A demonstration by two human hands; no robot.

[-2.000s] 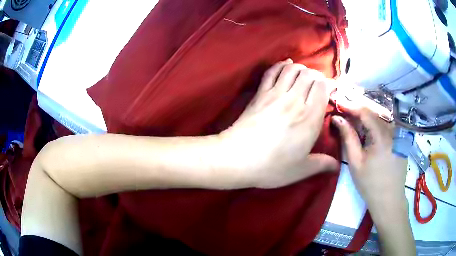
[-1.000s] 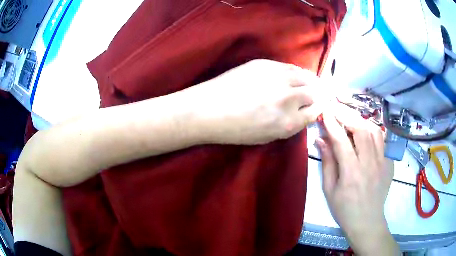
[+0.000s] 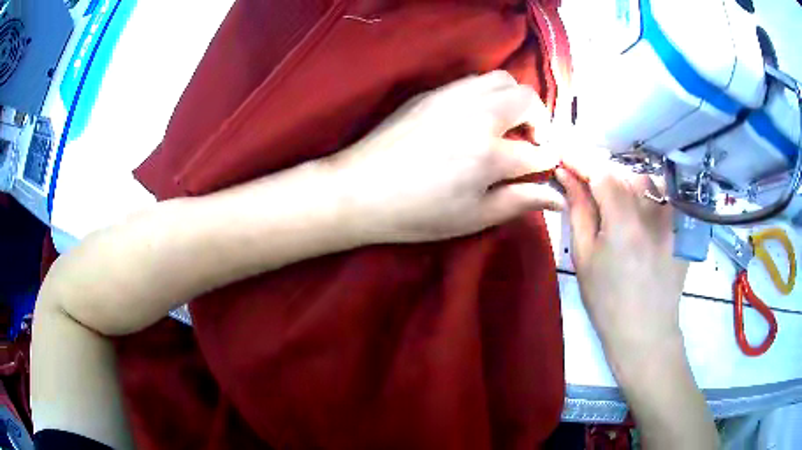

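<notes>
A large dark red garment (image 3: 378,325) lies over the white table and hangs down at the front edge. A seam or zipper edge (image 3: 551,53) runs along its right side towards the brightly lit needle area. My left hand (image 3: 466,158) is on the garment, its fingertips pinching the fabric edge beside the needle area. My right hand (image 3: 624,246) is just to the right, its thumb and fingers on the same edge, almost touching the left fingertips. Glare and my fingers hide the needle and the exact grip.
The white sewing machine head (image 3: 695,79) with blue stripes stands at the upper right. Scissors with an orange-red loop (image 3: 754,314) and a yellow loop lie right of my right hand. The ruler-marked table edge (image 3: 598,406) runs along the front. Another machine (image 3: 35,154) is at far left.
Over the two seconds, the garment has shifted left in view and its right edge shows more. Both hands have come together at the fabric edge, the left thumb and fingers now pinching.
</notes>
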